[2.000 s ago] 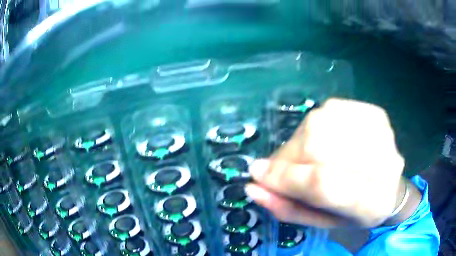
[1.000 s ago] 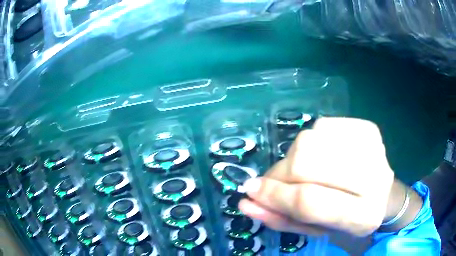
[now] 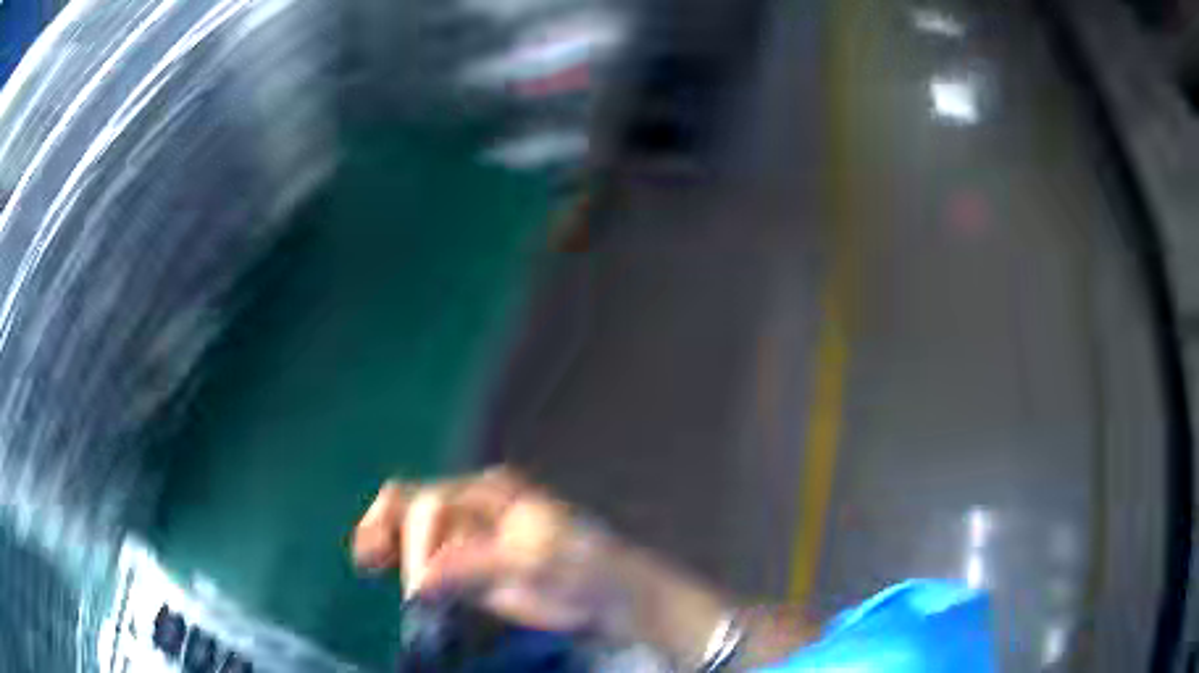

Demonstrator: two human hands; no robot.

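Note:
The picture is strongly blurred. My right hand (image 3: 506, 546) is at the bottom centre, over the right edge of the green mat, with its fingers curled. A dark shape (image 3: 454, 634) shows just below the fingers; I cannot tell what it is or whether the hand holds it. The corner of a clear tray (image 3: 125, 598) shows at the bottom left, with small dark parts in it. My left hand is not in view.
Blurred stacks of clear plastic trays (image 3: 145, 237) stand along the left side. The green mat (image 3: 355, 342) lies beside them. To the right is a grey floor (image 3: 973, 394) with a yellow line (image 3: 824, 394). A blue sleeve (image 3: 907, 631) covers my right forearm.
The view has swung to the right, so most of the filled tray is out of the picture. My right hand is away from the round parts it was touching.

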